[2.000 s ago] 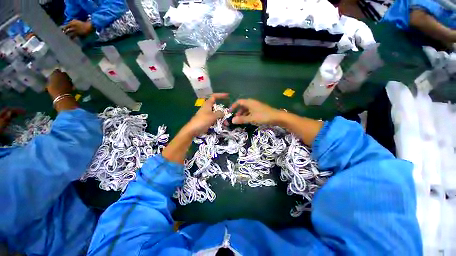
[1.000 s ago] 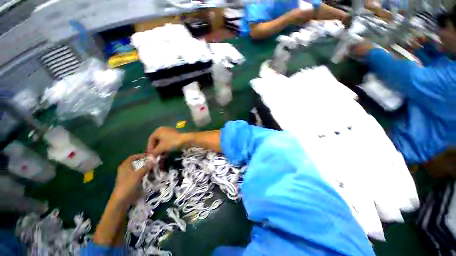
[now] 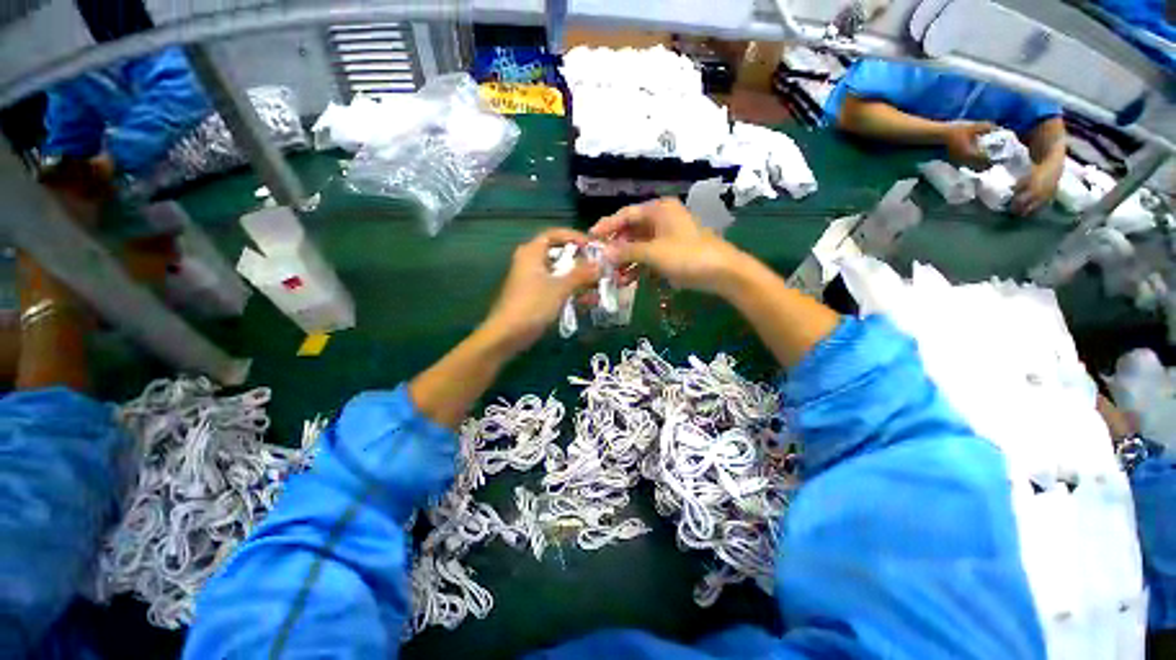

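My left hand [image 3: 539,284] and my right hand [image 3: 664,245] meet above the green bench. My left hand holds a small white coiled cable [image 3: 570,310] that hangs from its fingers. My right hand's fingers pinch at the cable's upper part beside it. A retail box [image 3: 617,307] stands just behind and below the hands, partly hidden by them. A loose heap of white coiled cables [image 3: 696,451] lies between my forearms. Another cable heap [image 3: 194,496] lies to the left.
An open box [image 3: 303,290] stands back left near a yellow scrap [image 3: 312,344]. A clear plastic bag [image 3: 432,148] and stacked white pieces [image 3: 645,110] lie farther back. White layered pieces [image 3: 1070,490] fill the right. Metal posts [image 3: 116,284] cross the left. Other workers' arms are left and right.
The view has swung right and then back toward the middle. Both hands have moved forward off the cable heap, still together, with a cable hanging from the left fingers.
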